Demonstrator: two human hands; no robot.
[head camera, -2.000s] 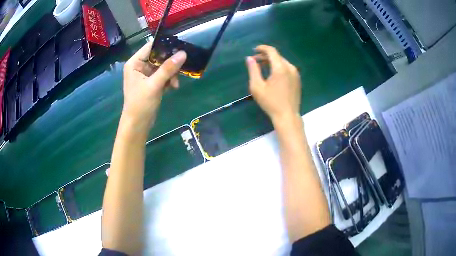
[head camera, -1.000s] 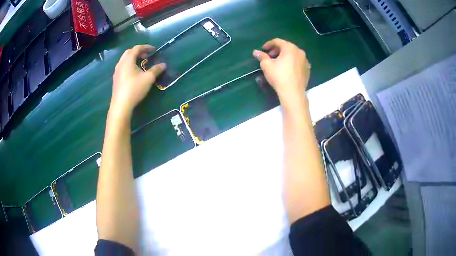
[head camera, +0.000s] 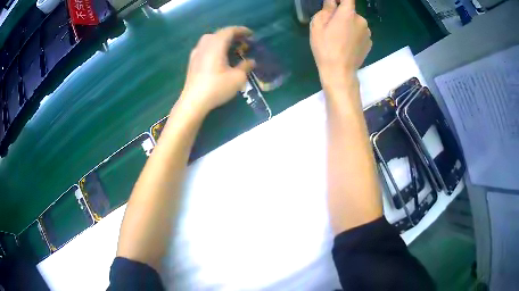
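Note:
My left hand (head camera: 213, 71) grips a dark phone middle frame (head camera: 267, 65) by its yellow-marked end. This frame is blurred and tilted, over the near row. My right hand (head camera: 341, 42) is closed at the top edge of the picture, with the end of another dark middle frame (head camera: 309, 10) at its fingers; the rest is cut off. A row of middle frames (head camera: 97, 196) lies end to end on the green belt (head camera: 131, 91), along the white sheet (head camera: 256, 199). My left forearm hides part of the row.
Several middle frames (head camera: 435, 145) lie overlapping on the white sheet's right part. Printed sheets (head camera: 484, 119) are at far right. A black ridged tray (head camera: 34, 68), a red label (head camera: 82, 11) and a white round object (head camera: 48, 5) are at upper left. Grey metal equipment stands at upper right.
My left hand has moved right with its middle frame, now over the row. My right hand has moved up and closed at another frame. The row sits further left in view.

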